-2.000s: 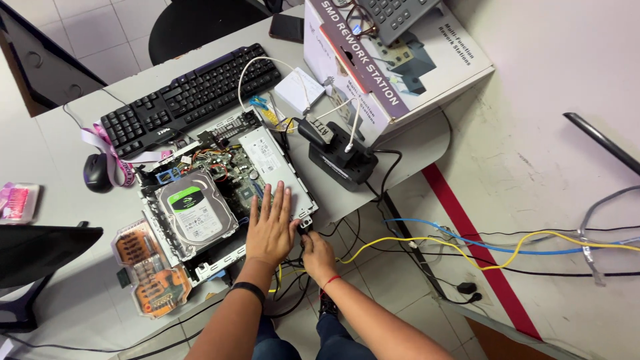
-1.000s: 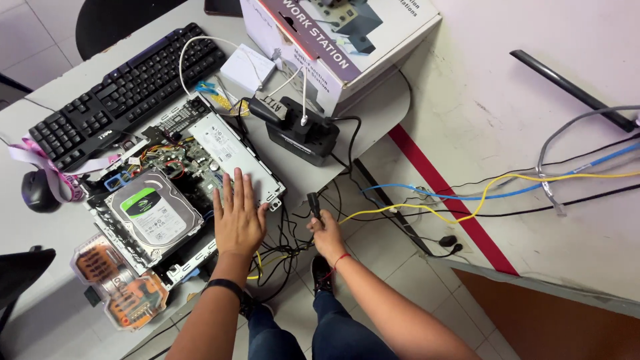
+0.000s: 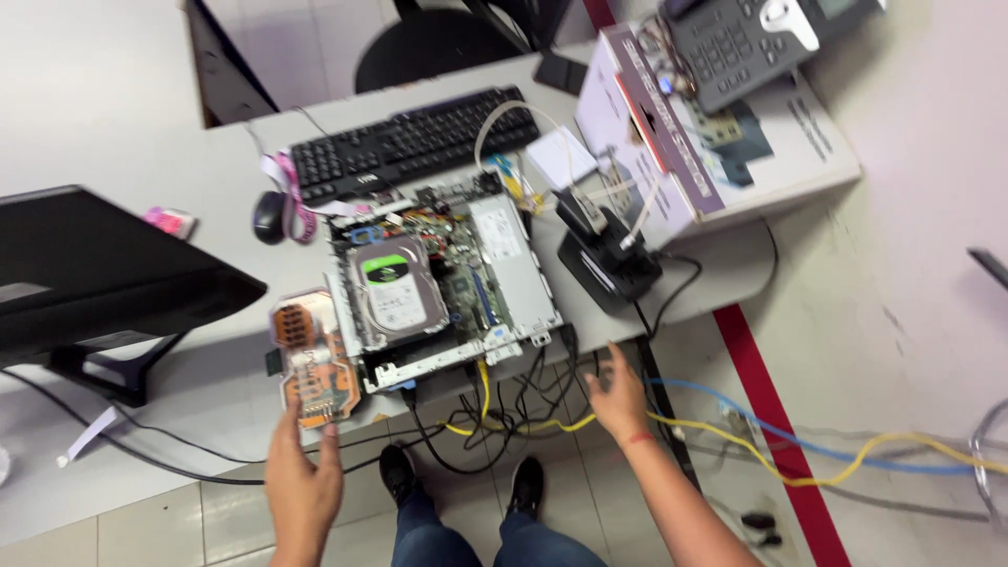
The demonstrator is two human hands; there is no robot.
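An uncovered desktop computer chassis (image 3: 429, 366) lies on the desk, with a hard drive (image 3: 396, 290) at its left and a silver power supply (image 3: 516, 264) at its right. My left hand (image 3: 305, 472) is empty, fingers apart, just below a transparent and orange case of small tool bits (image 3: 319, 358). Off the chassis's lower right corner, my right hand (image 3: 618, 394) is raised with spread fingers and holds nothing. A black plug (image 3: 568, 339) sits at the chassis's rear edge near that hand. Black cables and a yellow cable (image 3: 484, 386) hang below.
Behind the chassis lie a black keyboard (image 3: 417, 142) and a mouse (image 3: 270, 218). A black power unit with plugs (image 3: 610, 268) stands right, near a rework station box (image 3: 740, 150) bearing a desk phone (image 3: 740, 47). A monitor (image 3: 110, 268) is at left. Blue cable (image 3: 732, 413) crosses at right.
My left hand has left the power supply and moved left to near the bit case. My right hand has let go of a dark cable end it held one second ago. The view has shifted.
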